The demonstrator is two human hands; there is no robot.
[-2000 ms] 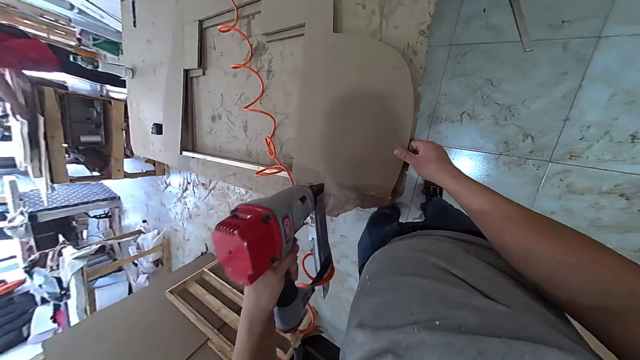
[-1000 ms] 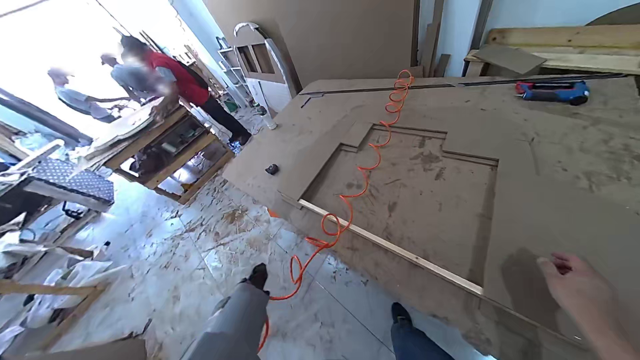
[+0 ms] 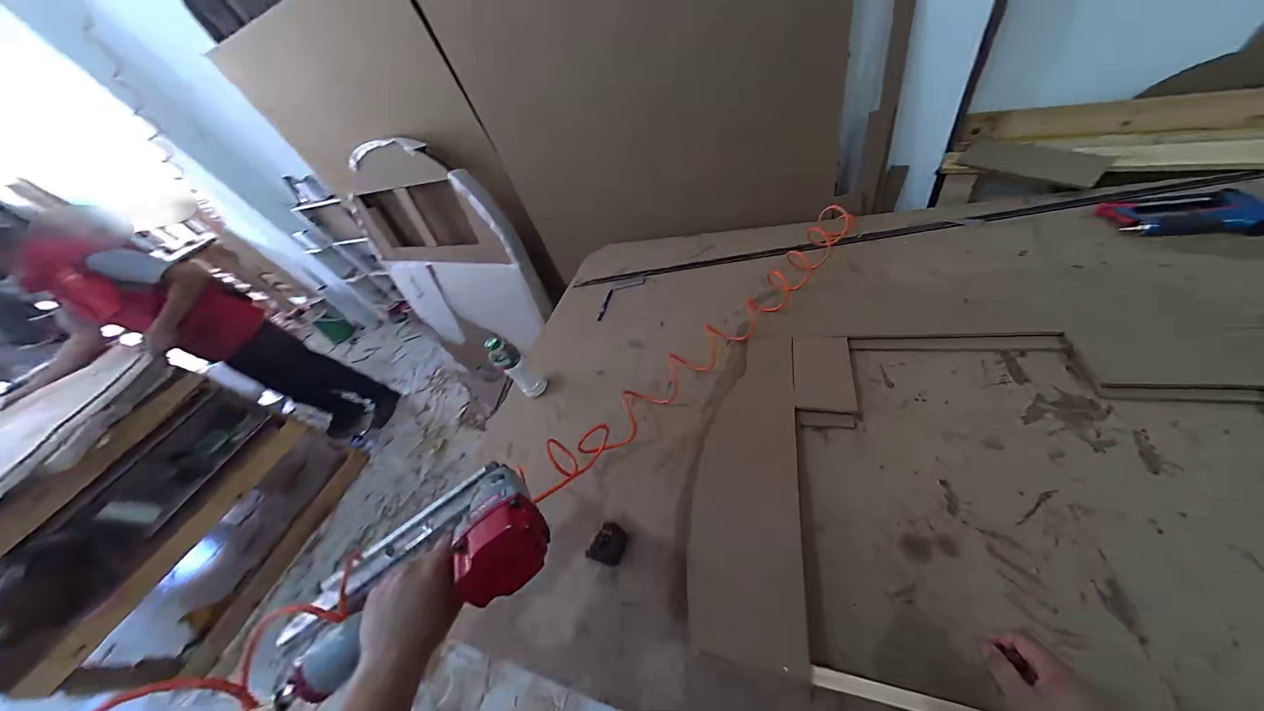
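My left hand [image 3: 410, 612] grips the handle of a pneumatic nail gun [image 3: 501, 548] with a red cap and grey body, over the table's left edge. An orange coiled air hose [image 3: 681, 370] runs from beside it across the table. My right hand [image 3: 1032, 671] is at the bottom right with its fingers curled, over the recess of a frame of flat brown boards [image 3: 746, 523]; whether it holds something small cannot be told. A light wooden strip [image 3: 879, 688] lies along the frame's near edge. A small black object [image 3: 607, 544], probably a tape measure, lies between the gun and the frame.
A plastic bottle [image 3: 515, 366] stands at the table's left edge. A blue and red tool [image 3: 1185, 214] lies at the back right. Large brown panels [image 3: 652, 118] lean behind the table [image 3: 632, 257]. A person in red [image 3: 188, 306] bends over a wooden workbench [image 3: 148, 553] at left.
The view has swung up and left. The nail gun, out of view one second ago, is back in view in my left hand. My right hand has left the rounded board edge it held two seconds ago.
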